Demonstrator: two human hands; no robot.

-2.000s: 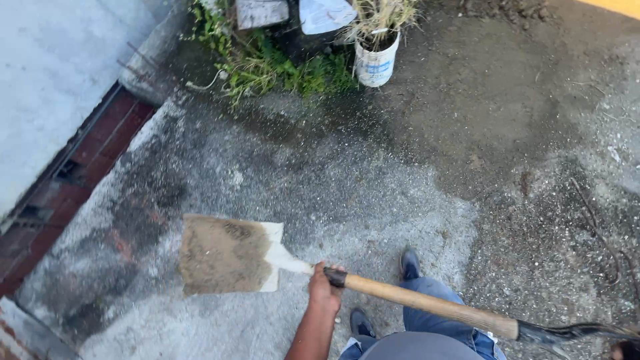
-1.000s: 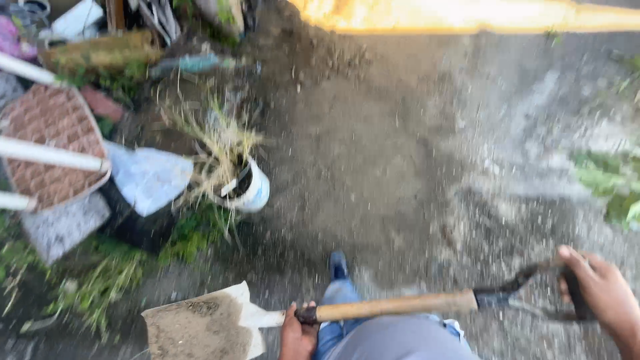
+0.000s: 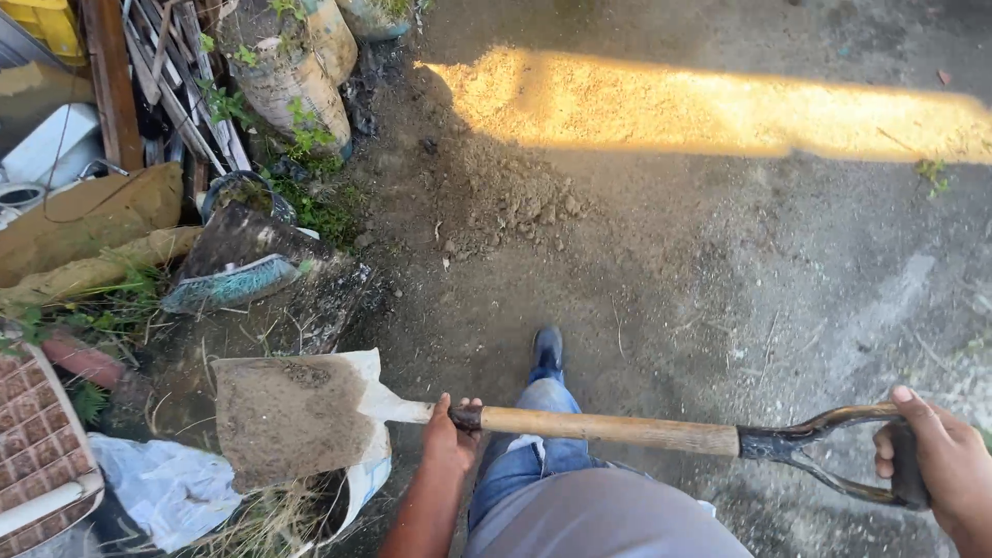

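Across the lower part of the head view lies a square-bladed shovel (image 3: 612,431), held level in front of my body. My left hand (image 3: 453,438) is wrapped round the shaft near its socket, beside the blade. My right hand (image 3: 934,457) grips the black D-handle at the far right. The shovel blade (image 3: 291,415) points left, with soil stuck on its face, and hangs over a white bucket (image 3: 368,484) of dry grass, partly hiding it. Ahead on the ground is a low heap of loose soil (image 3: 535,194), which the blade does not touch.
Filled sacks (image 3: 287,77), wooden planks (image 3: 116,93) and a teal-bristled broom head (image 3: 229,285) line the left side. A brown woven chair seat (image 3: 39,434) and a pale plastic bag (image 3: 167,484) lie lower left. A sunlit strip (image 3: 697,108) crosses the concrete ahead.
The view has swung far round, from the wall to the soil heap and sunlit strip. My right hand, barely visible two seconds ago, now shows on the D-handle. The shovel stays in my hands.
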